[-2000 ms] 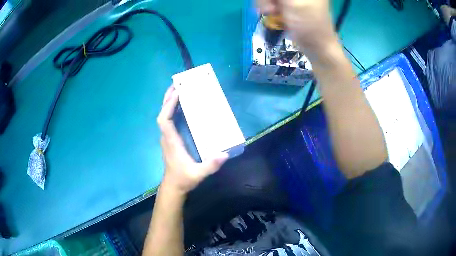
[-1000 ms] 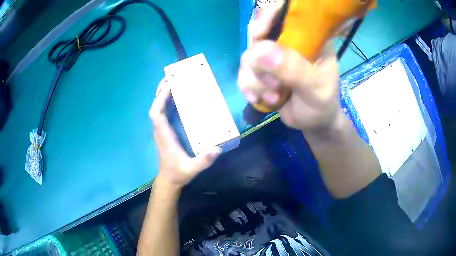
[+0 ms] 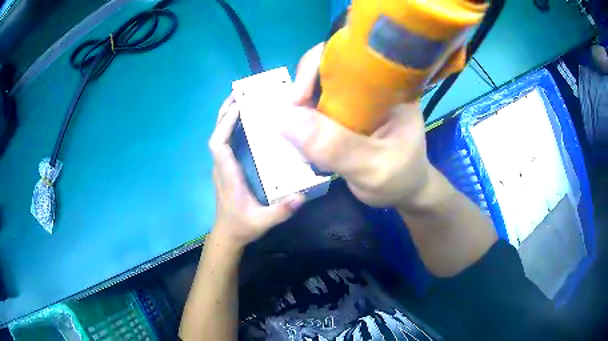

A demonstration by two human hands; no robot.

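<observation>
The housing with its white cover (image 3: pixel 270 140) on top lies at the bench's near edge, tilted in view. My left hand (image 3: pixel 233 180) grips it along its left side and near end, thumb at the near end. My right hand (image 3: pixel 373 150) holds the orange electric screwdriver (image 3: pixel 373 73) upright over the cover's right part. The driver's tip is hidden behind my hand, so contact with the cover cannot be told. The black power cord (image 3: pixel 243 36) leaves the housing's far end. Its coiled, tied part (image 3: pixel 123 43) lies at left, ending in a plug in a clear bag (image 3: pixel 45 196).
A blue crate (image 3: pixel 577 220) with white covers (image 3: pixel 520 163) stands at right. A green crate (image 3: pixel 117 320) is at the lower left, below the green bench's (image 3: pixel 147 166) edge. A black cable hangs behind the driver. Part of a person's clothing (image 3: pixel 593 100) shows at far right.
My right hand first brought the screwdriver from the screw feeder towards me, then left over the cover. My left hand still holds the housing, which has shifted only slightly.
</observation>
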